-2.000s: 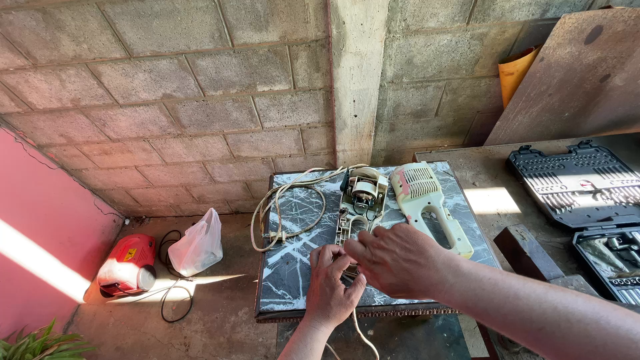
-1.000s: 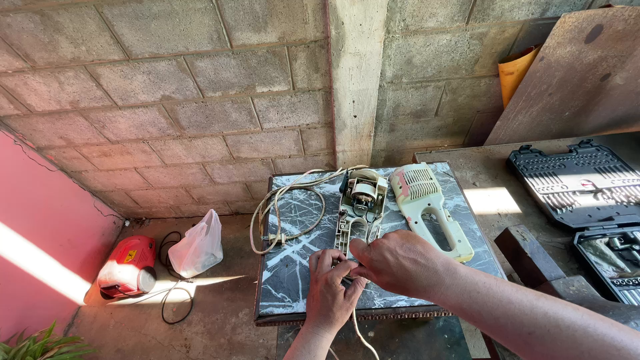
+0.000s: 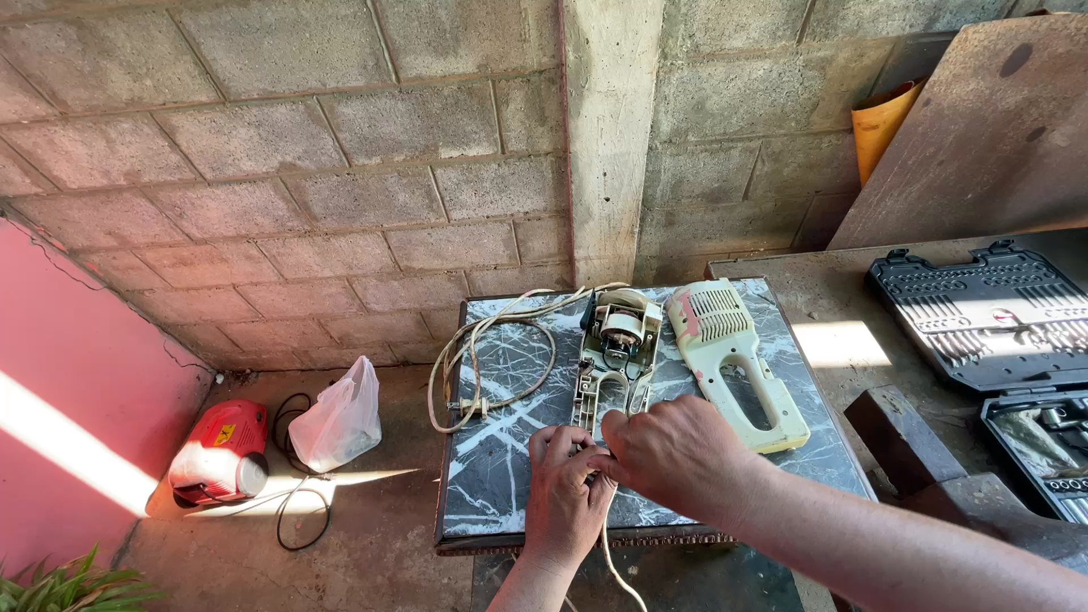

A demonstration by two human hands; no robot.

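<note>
An opened electric hand tool's housing half (image 3: 586,395), with its motor (image 3: 621,327) exposed, lies on a marble-patterned table (image 3: 497,501). At the near end of this housing, my left hand (image 3: 565,489) has its fingers closed on the handle part. My right hand (image 3: 680,459) is bent over the same spot, fingertips touching those of the left; whatever lies between them is hidden. To the right lies the other housing half (image 3: 738,365), pale with pink marks, its vents up. A power cord (image 3: 476,365) is coiled at the left, and a cord (image 3: 614,561) hangs below my hands.
On the workbench at right are an open socket set case (image 3: 977,319) and a metal anvil or vise part (image 3: 905,438). A metal sheet (image 3: 977,127) leans on the block wall. A red machine (image 3: 223,446) and a plastic bag (image 3: 340,416) stand on the floor at left.
</note>
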